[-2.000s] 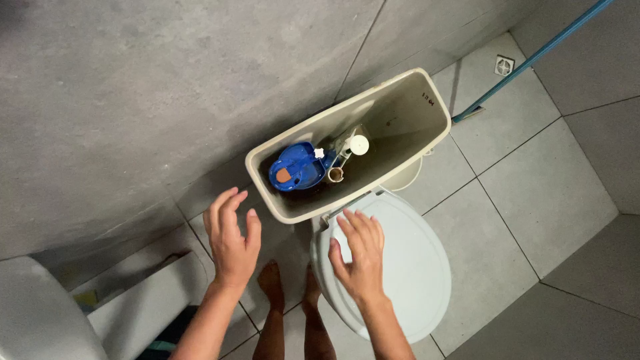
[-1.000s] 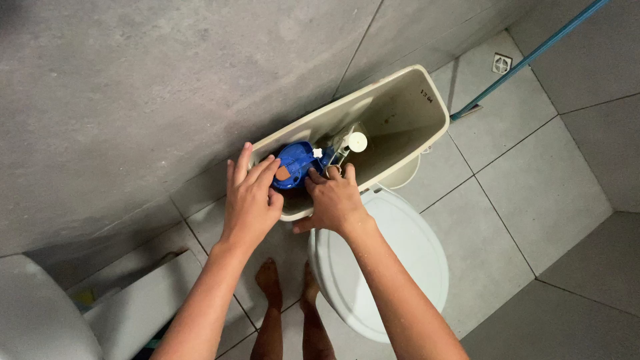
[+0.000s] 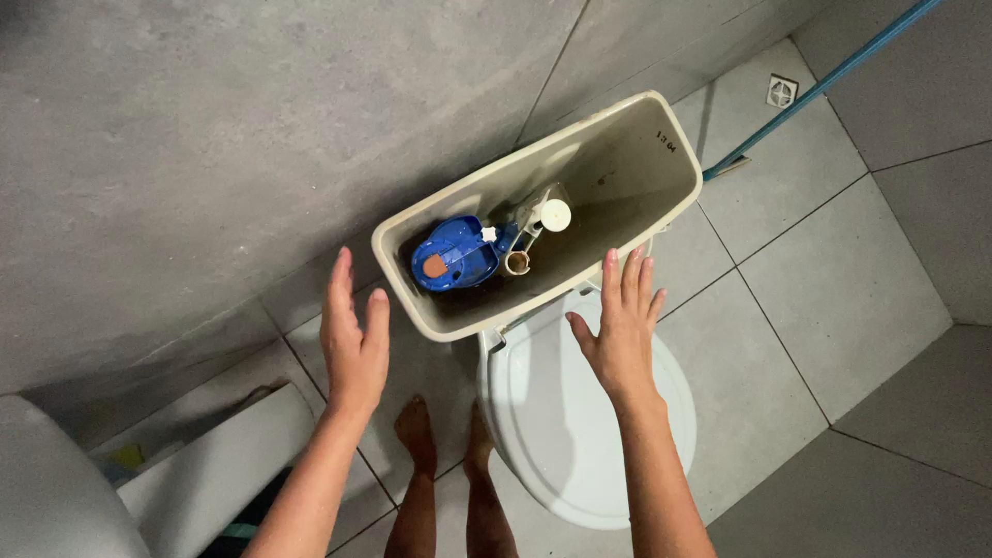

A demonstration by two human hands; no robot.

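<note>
The toilet cistern stands without a lid, its inside in view. In its left part sits a blue plastic fill valve, with a white knob on it. Beside that are a pale overflow tube and a round white cap. My left hand is just left of the cistern, fingers raised and thumb apart, holding nothing. Over the closed toilet seat lid my right hand is spread and holds nothing, its fingertips by the cistern's front rim; whether they touch it I cannot tell.
A grey wall runs behind the cistern. A blue pole leans at the upper right, near a floor drain. White surfaces fill the lower left. My bare feet are on the floor tiles beside the toilet.
Both hands were at the blue valve inside the cistern one second ago. They have since moved out and apart, the left hand to the left, the right hand to the right.
</note>
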